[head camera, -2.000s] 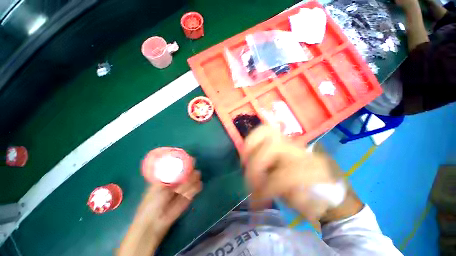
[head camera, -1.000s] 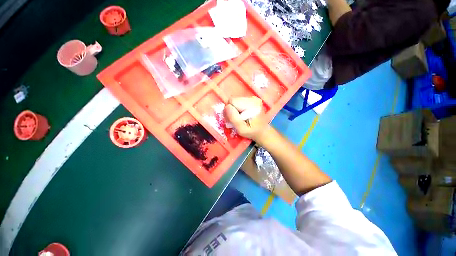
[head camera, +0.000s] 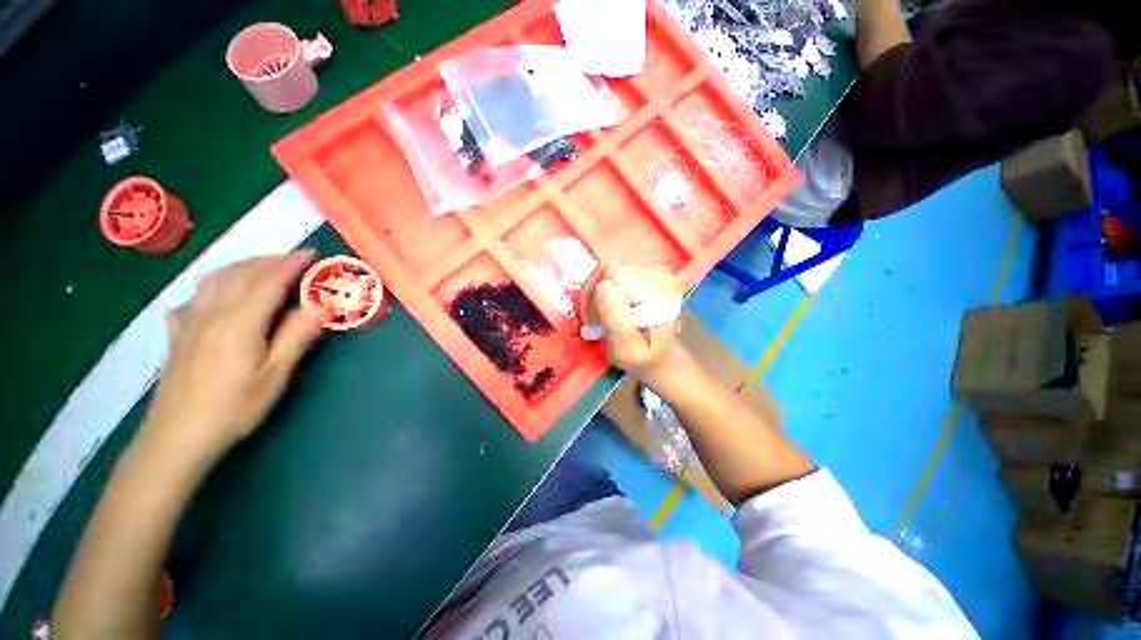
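My right hand (head camera: 636, 323) is closed around a slim white pen-shaped tool (head camera: 651, 313), above the tray's near edge beside the small white parts (head camera: 557, 271). My left hand (head camera: 244, 344) is open, with thumb and fingers apart at the left side of a red-orange housing (head camera: 342, 294) that stands mouth up on the green bench. Whether the fingers touch it cannot be told. The red-orange tray (head camera: 419, 278) has divided pockets. A pile of small black parts (head camera: 498, 328) lies in its near corner pocket. The tool's tip is hard to see.
Clear zip bags (head camera: 513, 106) and a white packet (head camera: 603, 35) lie on the tray. A pale pink cup-shaped housing (head camera: 273, 66) and another red-orange housing (head camera: 145, 214) stand on the belt. Silvery parts (head camera: 770, 48) lie beyond the tray. A neighbouring person's arm (head camera: 882, 28) is at upper right.
My left hand has come in beside the housing near the tray; two seconds ago it held another housing. My right hand has moved from the bench side to over the tray's white-parts area.
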